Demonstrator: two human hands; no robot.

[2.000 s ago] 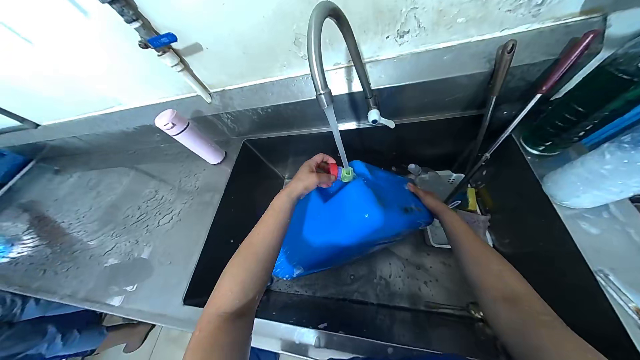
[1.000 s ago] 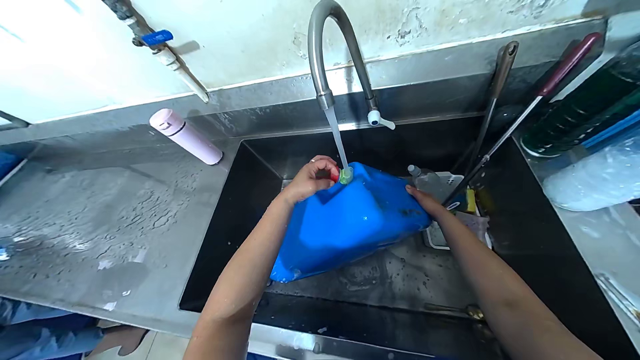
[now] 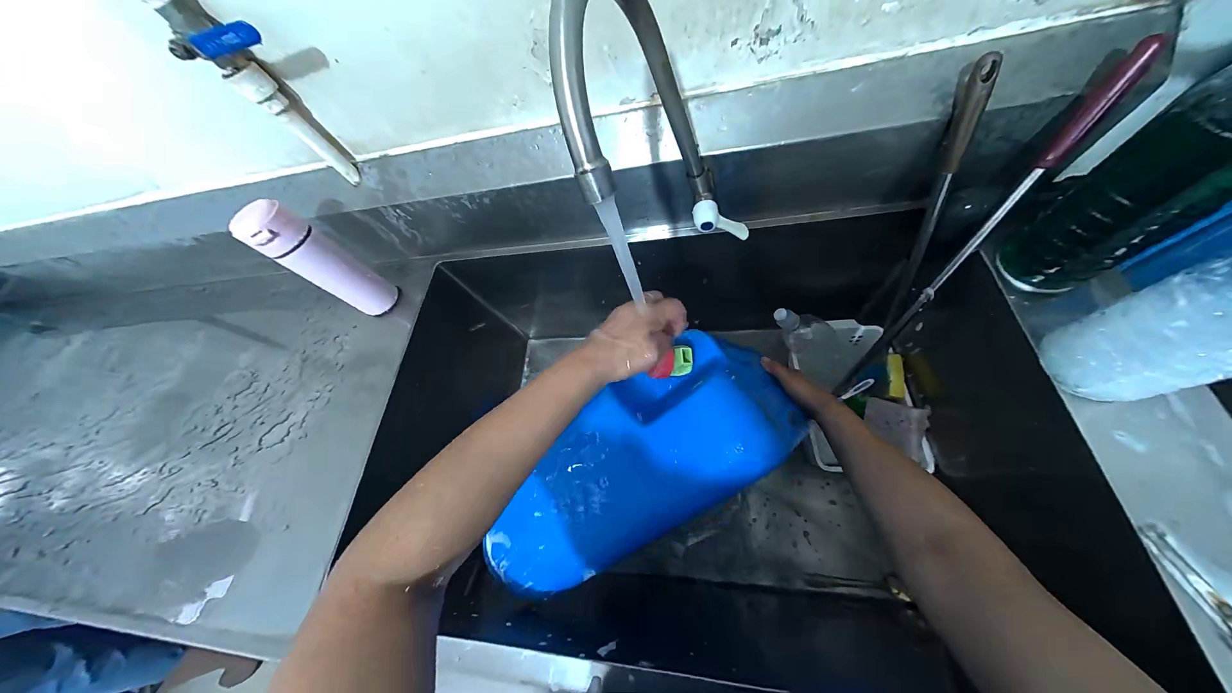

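Observation:
A large blue plastic jug (image 3: 654, 433) lies tilted in the dark sink basin (image 3: 674, 616). Water runs from the curved metal faucet (image 3: 595, 178) onto my left hand (image 3: 640, 337), which is at the jug's upper end. Beside its fingers shows a red and green cap or fitting (image 3: 674, 362); whether they grip it is hidden. My right hand (image 3: 794, 385) rests against the jug's right side, its fingers partly out of sight.
A pink bottle (image 3: 318, 258) stands on the wet left counter (image 3: 173, 433). Two long-handled utensils (image 3: 1001, 212) lean in the basin's right corner, near a white plastic basket (image 3: 926, 452) with a yellow sponge (image 3: 896, 375). Large bottles (image 3: 1145, 337) stand at the right. A person's clothed leg (image 3: 87, 659) shows lower left.
The blue jug's upper end has shifted from under the stream, and its lower end now sits lower in view. My left hand has come under the running water.

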